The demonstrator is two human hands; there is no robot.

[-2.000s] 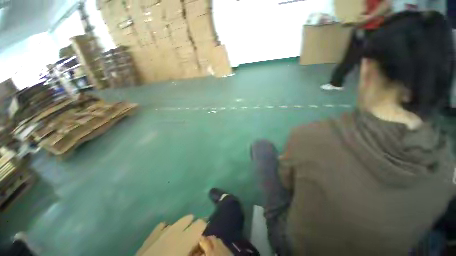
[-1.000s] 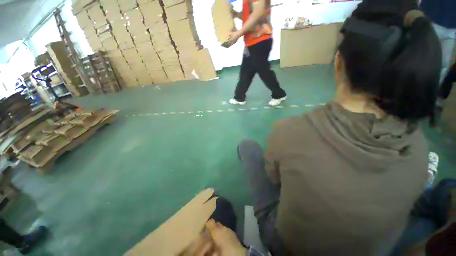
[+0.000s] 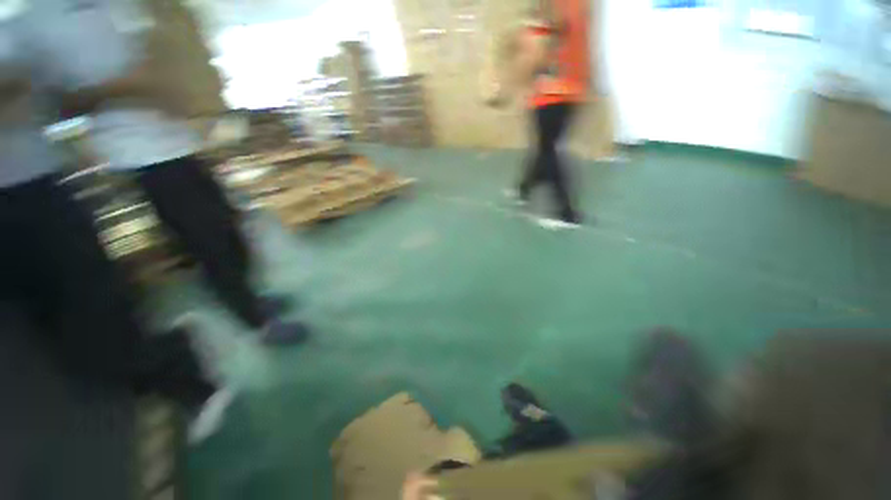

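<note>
A tan cardboard blank [image 3: 396,447] with a notched, rounded edge shows at the bottom centre, blurred. A second tan cardboard panel [image 3: 557,473] lies low across its right side, cut off by the bottom edge. A small part of one hand [image 3: 420,484] shows at the panel's left end, against the cardboard. It is blurred and mostly cut off, so I cannot tell which hand it is or how it grips. No other part of my hands can be made out.
A person in a brown top [image 3: 821,420] is close at the lower right. Standing people in dark trousers [image 3: 200,229] are close at the left. A person in an orange vest [image 3: 559,59] is farther off, near stacked cartons [image 3: 454,88]. A loaded pallet [image 3: 327,190] stands back left on the green floor.
The view has swung left and blurred. Standing people now show at the left. The seated person has shifted to the lower right edge. A second cardboard panel now shows beside the notched one.
</note>
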